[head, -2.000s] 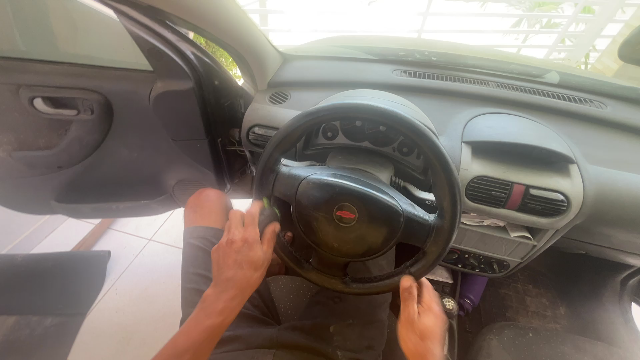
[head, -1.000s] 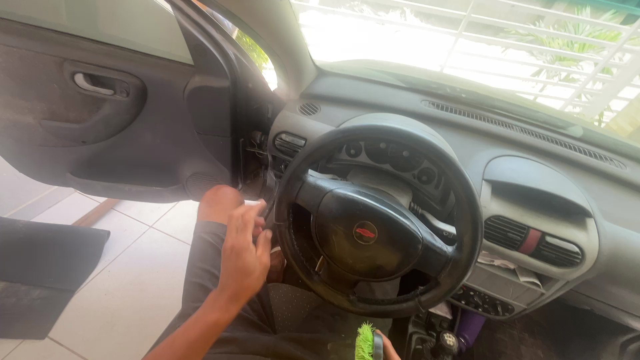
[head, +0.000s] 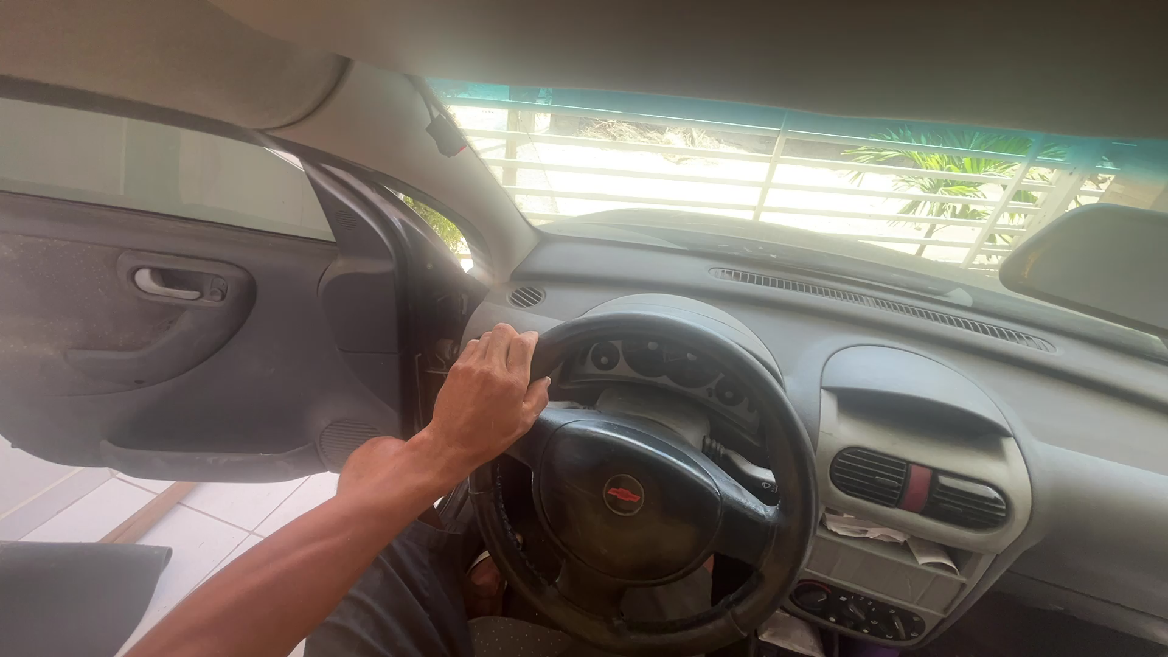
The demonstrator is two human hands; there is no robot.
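Observation:
My left hand (head: 493, 379) grips the upper left rim of a black car steering wheel (head: 792, 456), its fingers curled over the rim. The wheel's centre pad (head: 625, 538) bears a red Chevrolet emblem. Behind the wheel, the instrument cluster (head: 671, 365) shows through the upper opening, with a control stalk (head: 753, 474) at its right. My right hand is outside the view, and whatever it holds is hidden.
The car door (head: 274, 365) stands wide at the left, above a tiled floor (head: 210, 538). Right of the wheel are the centre air vents (head: 871, 474), papers (head: 931, 552) in a slot and climate knobs (head: 858, 607). A rear-view mirror (head: 1095, 265) hangs at the right.
My left hand has moved up the left side of the wheel rim. My right hand, seen low with a green-bristled brush a second ago, has left the view. The view has tilted up.

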